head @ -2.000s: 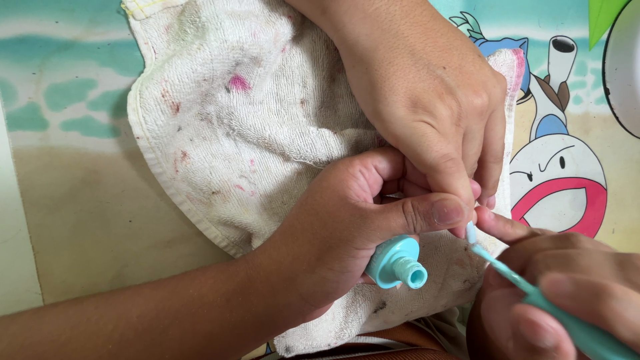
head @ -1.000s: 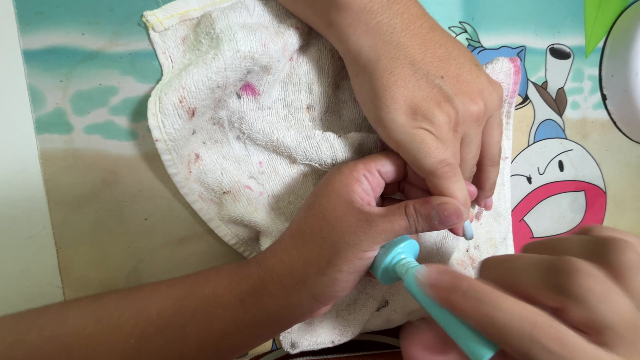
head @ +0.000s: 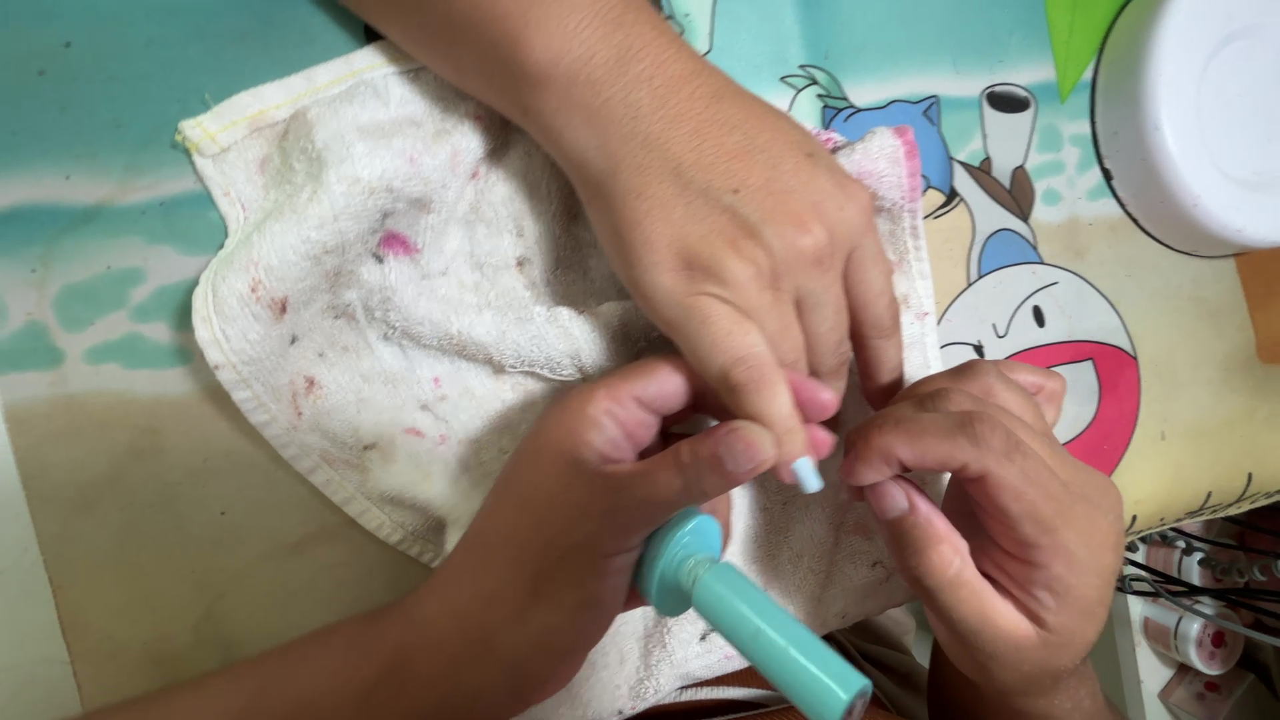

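Another person's hand (head: pixel 740 230) reaches down from the top over a stained white towel (head: pixel 330 330). One of its fingertips bears a pale blue nail (head: pixel 808 475). My left hand (head: pixel 620 460) pinches that finger between thumb and fingers and also holds a turquoise nail polish bottle (head: pixel 680 560) against its palm. The bottle's long turquoise cap (head: pixel 780 640) sits on the neck, tilted toward the bottom right. Just right of the painted nail is my right hand (head: pixel 990 490), its thumb and index fingertips close together; no tool shows between them.
A white round dish or lid (head: pixel 1200 120) lies at the upper right on the cartoon-printed beach mat (head: pixel 190 520). At the lower right, small jars (head: pixel 1195 635) and dark cables (head: pixel 1200 585) sit beside the mat's edge.
The brush was at the nail, then its cap went onto the bottle. My right hand has let go of the cap and moved up beside the painted nail.
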